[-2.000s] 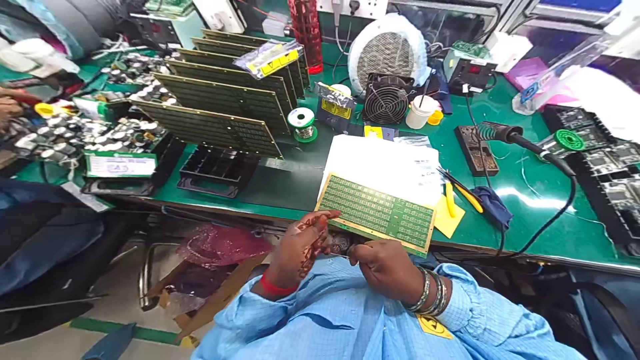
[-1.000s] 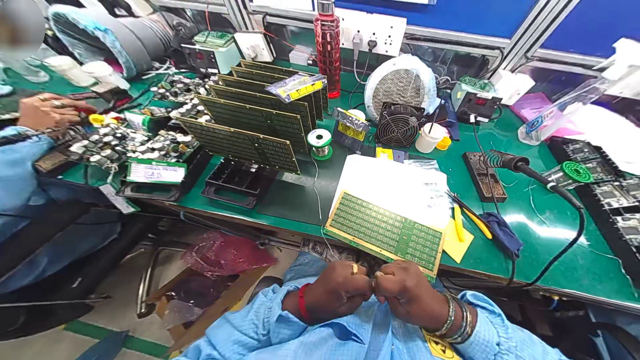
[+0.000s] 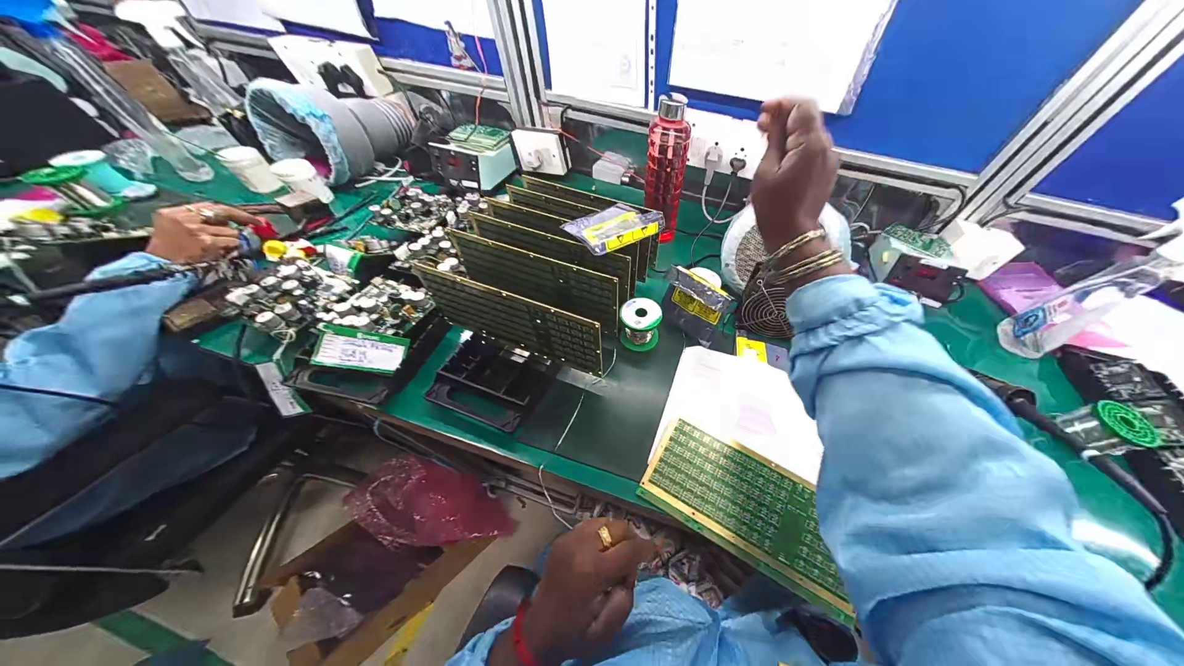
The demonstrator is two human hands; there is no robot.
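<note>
My right hand (image 3: 797, 166) is raised high at the upper middle, fingers bent together; whether it holds anything is unclear. Low at the bench's front edge, my left hand (image 3: 592, 578) is curled, with a ring on one finger; a thin solder wire (image 3: 572, 421) runs from near it up to the solder spool (image 3: 640, 324), but its grip on the wire cannot be made out. A green printed circuit board panel (image 3: 740, 490) lies tilted over the front edge, on white paper (image 3: 731, 398), partly behind my right sleeve. Several board panels (image 3: 523, 305) stand upright in a black rack (image 3: 490, 381).
A red bottle (image 3: 668, 166) and a small fan (image 3: 766, 303) stand behind. At left, a co-worker's hand (image 3: 199, 231) is near a heap of small components (image 3: 324, 291). A soldering iron's cable (image 3: 1101, 472) crosses the right side. A pink plastic bag (image 3: 425, 504) lies below the bench.
My hands were together near the board panel's front edge; now they are apart, the right one lifted up high, the left one low. The view has swung left.
</note>
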